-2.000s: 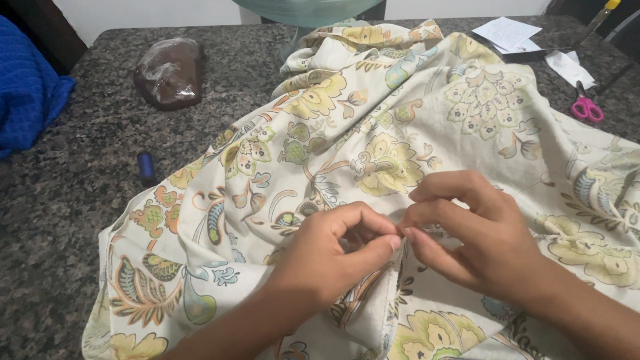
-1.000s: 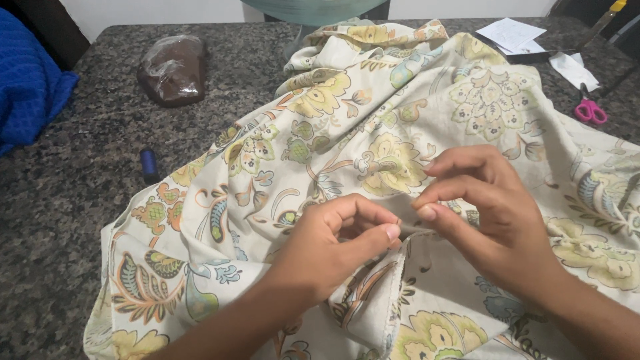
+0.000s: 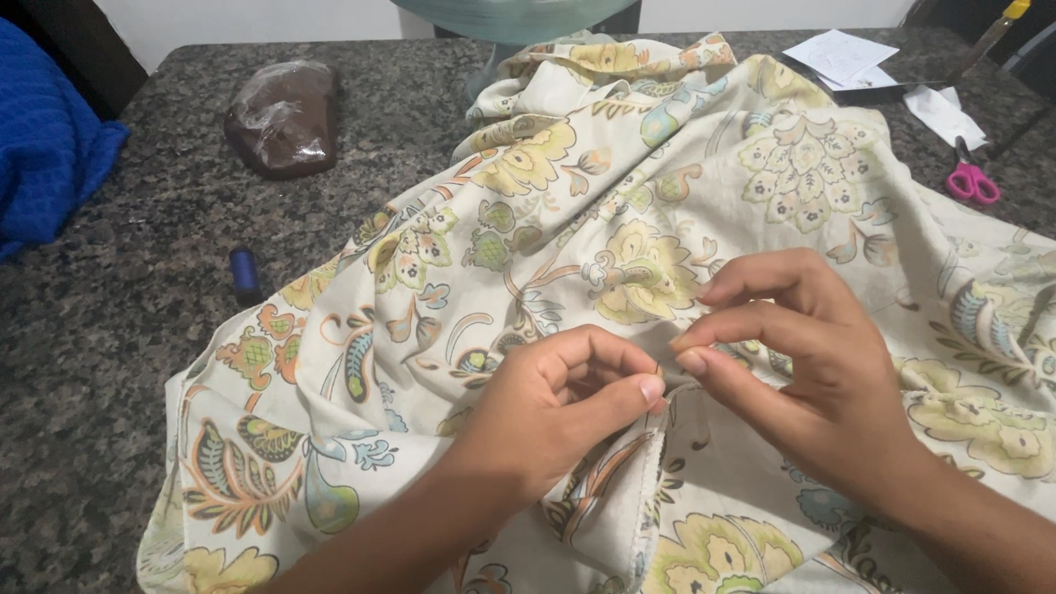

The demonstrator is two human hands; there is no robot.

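A floral-print cloth [image 3: 577,247] lies in folds across the granite table. My left hand [image 3: 569,404] pinches the cloth's edge near the top of a seam, between thumb and index finger. Just right of it, my right hand [image 3: 792,355] has its thumb and index fingertips close together, just above the cloth. Whether a needle or thread is between them is too small to tell. A spool of blue thread [image 3: 245,275] stands on the table to the left of the cloth.
A brown object in clear plastic wrap [image 3: 285,120] sits at the back left. Blue fabric [image 3: 49,140] is at the left edge. Pink-handled scissors [image 3: 972,183], a crumpled white paper [image 3: 945,115] and white paper sheets [image 3: 841,58] lie at the back right. A translucent greenish object [image 3: 511,16] is at the top.
The right hand moved away from the left hand between the first frame and the second, and is somewhat nearer to it now. The left hand has kept its pinch on the cloth edge.
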